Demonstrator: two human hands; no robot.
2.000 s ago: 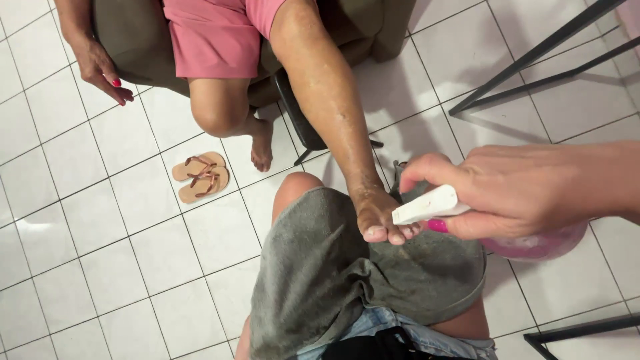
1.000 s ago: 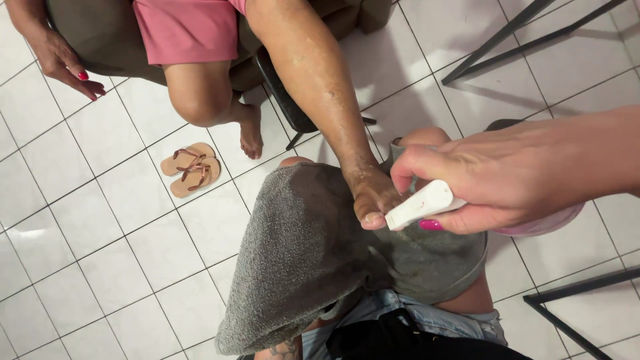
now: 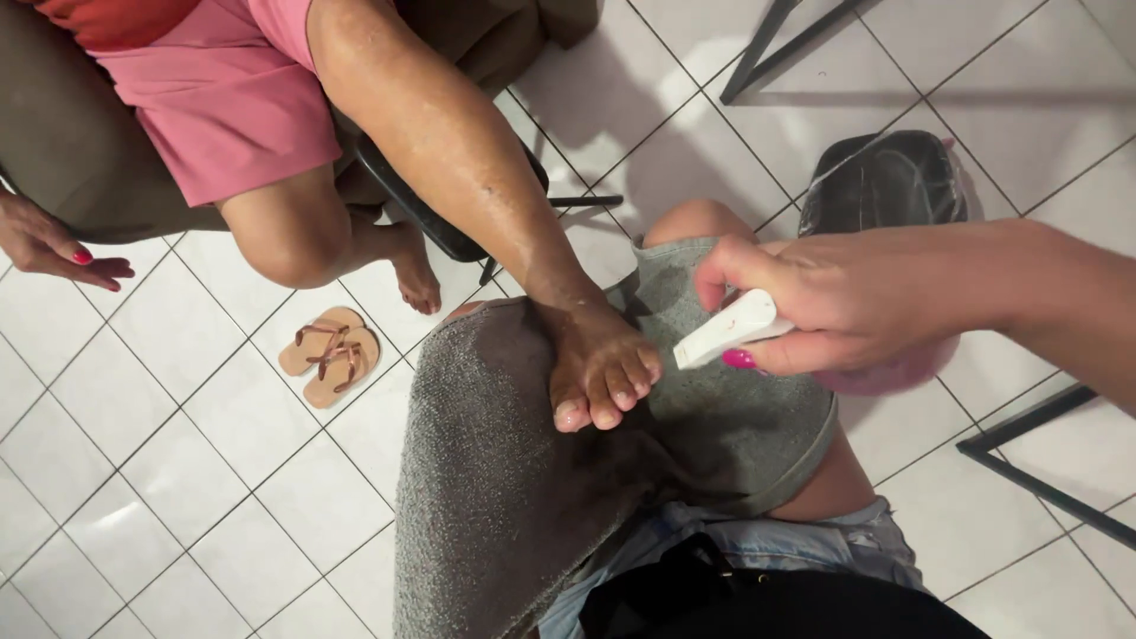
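Observation:
My right hand grips a spray bottle by its neck, and the white spray head points left at the toes of another person's bare foot. Under my wrist shows part of the bottle's pink body. The foot looks wet and rests on a grey towel laid over my lap. Between the spray head and the foot there is a small gap. My left hand is out of the frame.
Beige flip-flops lie on the tiled floor. A black stool stands beneath the person's raised leg. A dark bin with a clear liner is behind my wrist. Black metal legs are at upper right. The person's hand hangs at left.
The towel hangs farther down on the left than two seconds ago. A tattooed forearm, seen at the bottom one second ago, has left the view. The dark bin has come more fully into sight.

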